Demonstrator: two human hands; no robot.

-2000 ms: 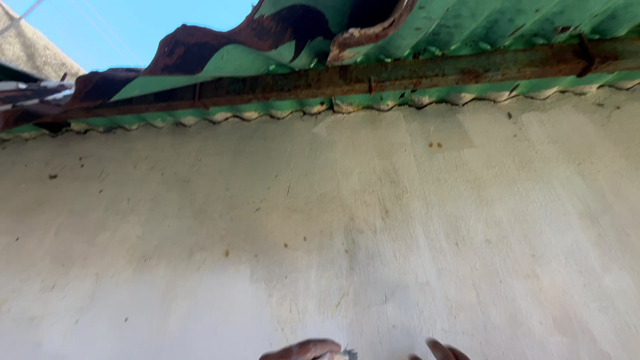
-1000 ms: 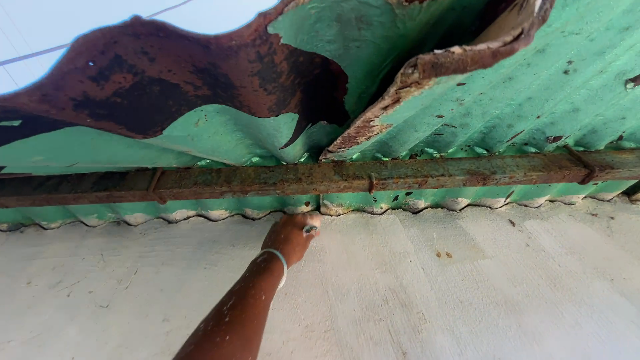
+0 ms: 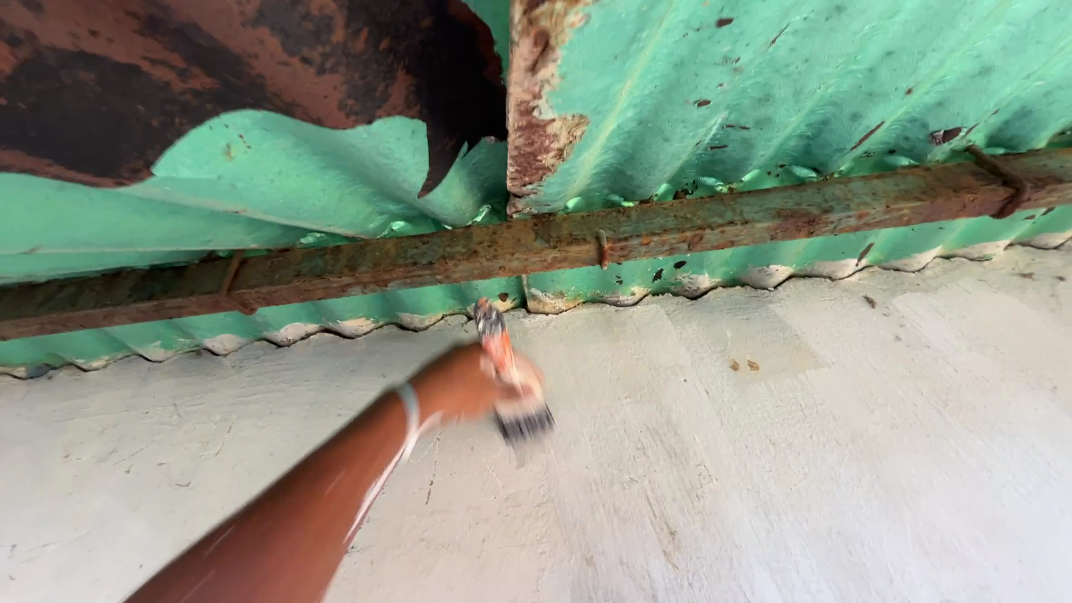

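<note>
My left hand [image 3: 481, 381], slightly blurred, is closed around a paintbrush [image 3: 500, 347] in front of the upper part of a pale painted wall [image 3: 754, 469]. The brush's orange, paint-smeared handle points up toward the roof edge, and its dark-tipped bristles point down, close to the wall. Whether they touch it cannot be told. A pale band circles the wrist, and white streaks mark the forearm. My right hand is out of view.
Above the wall runs a rusty metal beam [image 3: 553, 243] with wire ties. Green corrugated roofing sheets [image 3: 754, 92] meet the wall top in a wavy edge. A torn, rusted sheet [image 3: 293, 75] hangs at upper left, beside another sheet's ragged edge [image 3: 536, 126].
My left hand has moved down from the roof edge, and the brush now shows clearly. Two seconds ago both hands were at the bottom of the view. The view has moved closer to the roof edge.
</note>
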